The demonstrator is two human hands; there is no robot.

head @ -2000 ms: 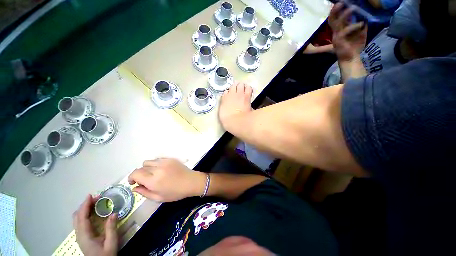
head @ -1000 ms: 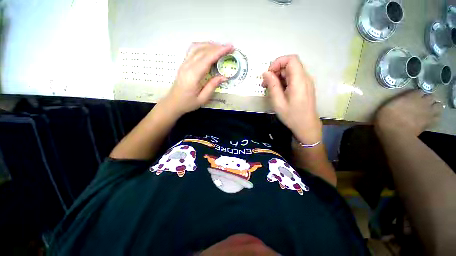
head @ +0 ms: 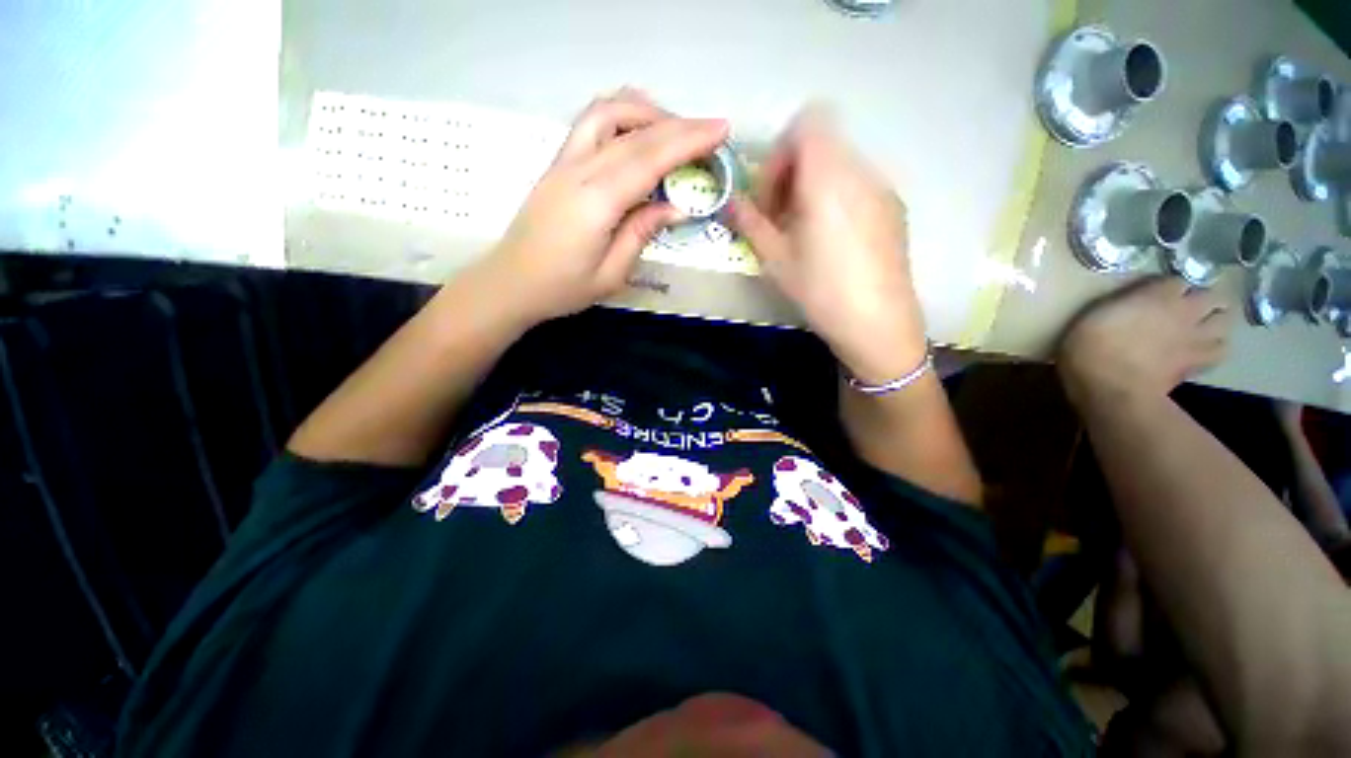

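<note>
A silver flanged tube (head: 696,190) stands on a label sheet (head: 393,160) with rows of tiny dark marks, near the bench's front edge. Yellow shows through its bore. My left hand (head: 600,200) holds the tube from the left, fingers over the far side and thumb at the near side. My right hand (head: 830,237) is at the right side of the flange, its fingertips blurred. Whether it holds a small label cannot be told. Much of the flange is hidden by my hands.
More flanged tubes (head: 1131,218) stand in a group at the right, past a yellow tape line (head: 1022,193). Another person's hand (head: 1148,338) rests on the bench edge beside them. A large white sheet (head: 134,133) lies at the left. One part is cut off at the top edge.
My right hand has moved left, from beside the part to its flange. My left hand still holds the tube. Since the oldest frame, the view has swung left and down.
</note>
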